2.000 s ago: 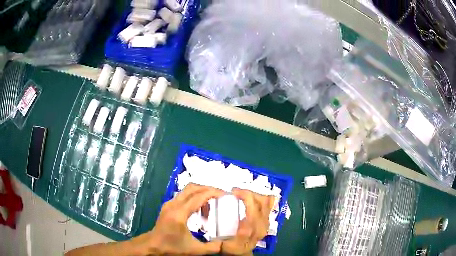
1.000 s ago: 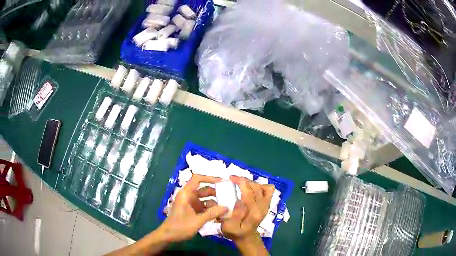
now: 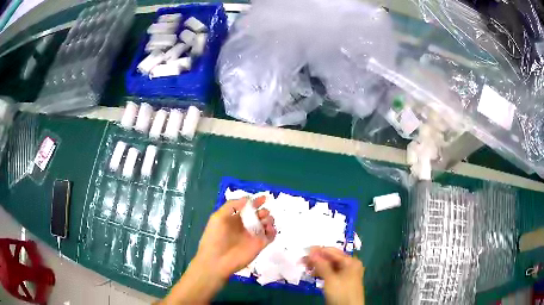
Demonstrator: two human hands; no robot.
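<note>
My left hand (image 3: 229, 241) is over the left part of the near blue bin (image 3: 352, 208), palm up, holding a white cylinder (image 3: 252, 218) across its fingers. My right hand (image 3: 334, 269) is low over the bin's right part, fingertips bent at the white pads (image 3: 292, 229); I cannot tell if it grips one. The pads lie in a loose heap filling the bin. A single white cylinder (image 3: 387, 202) with a thin stem at its end lies on the green mat right of the bin.
A clear left tray (image 3: 161, 199) holds white cylinders in its top rows. A far blue bin (image 3: 170, 89) holds more. A phone (image 3: 60, 208) lies at left. Crinkled plastic bags (image 3: 268, 71) lie behind, cream blocks (image 3: 422, 152) at back right, and stacked clear trays (image 3: 444, 244) at right.
My hands have come apart. My left hand keeps the white cylinder, while my right hand has moved right and down to the pads. The view has shifted slightly.
</note>
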